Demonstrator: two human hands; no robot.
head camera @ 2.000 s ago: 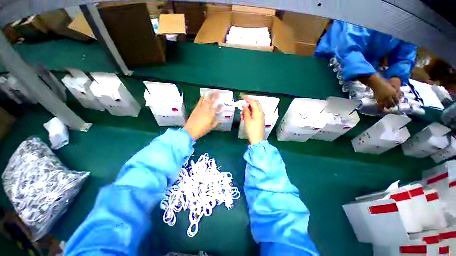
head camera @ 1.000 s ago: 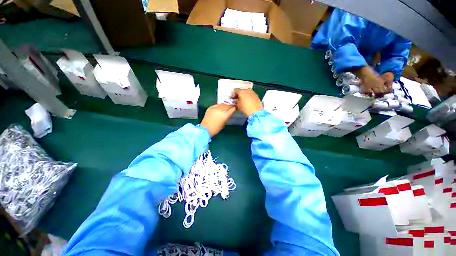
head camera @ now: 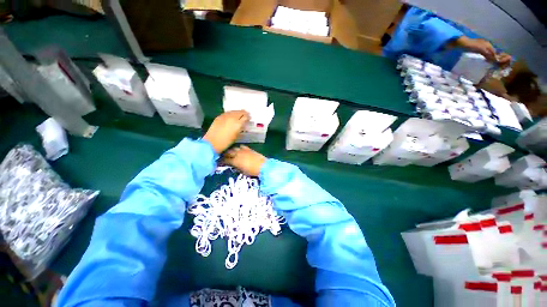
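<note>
A loose heap of white coiled cables (head camera: 231,216) lies on the green surface in front of me. White boxes with raised flaps stand in a row behind it. My left hand (head camera: 227,130) is at the front left of one box (head camera: 259,125), its fingertips over the box's face; whether it grips anything is unclear. My right hand (head camera: 246,160) is just below it, at the top edge of the heap, fingers bent down and partly hidden. A bit of white cable shows by its fingertips; I cannot tell if it is held.
A clear bag of white coils (head camera: 39,210) lies at left, near a white wrapper (head camera: 53,138) and a metal post (head camera: 57,99). Red-banded boxes (head camera: 447,255) are piled at right. Across the belt are white cylinders (head camera: 447,96), an open carton (head camera: 351,30) and a person in blue (head camera: 420,36).
My left hand has moved left to another box; my right hand has come down to the heap. Boxes now appear further right. The person opposite has raised their hands off the cylinders.
</note>
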